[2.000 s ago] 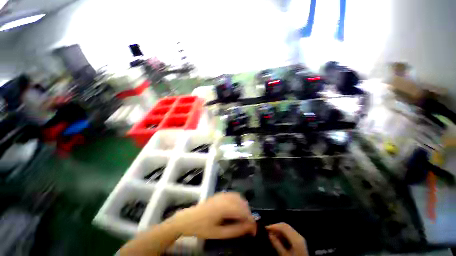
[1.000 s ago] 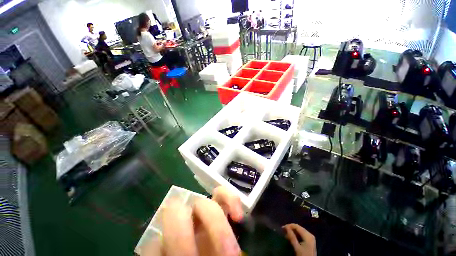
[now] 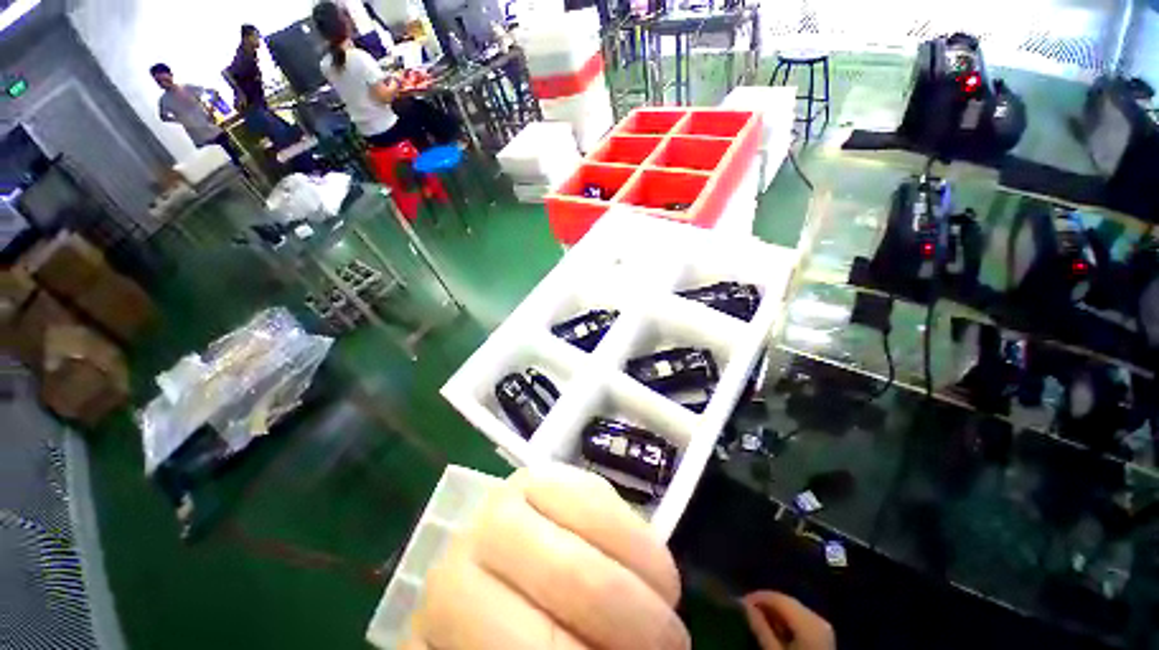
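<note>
The white divided tray [image 3: 477,372] stands in front of me, with several black camcorders [image 3: 629,452] lying in its cells. My left hand [image 3: 553,571] is large at the bottom centre, before the tray's near corner, with its fingers curled. My right hand [image 3: 788,622] is at the bottom edge, partly cut off. The area between the hands is dark; whether either hand holds something cannot be made out.
The red divided tray [image 3: 571,218] is behind the white one. A smaller white tray [image 3: 439,508] is lower left. On the right, the stepped rack [image 3: 839,210] carries camcorders with red lights and hanging cords. Small white-labelled pieces [image 3: 835,554] lie on dark glass. People are far left.
The view has swung left from the rack, then slightly more. My left hand has moved a little right, its fingers now more curled. My right hand sits lower, more cut off.
</note>
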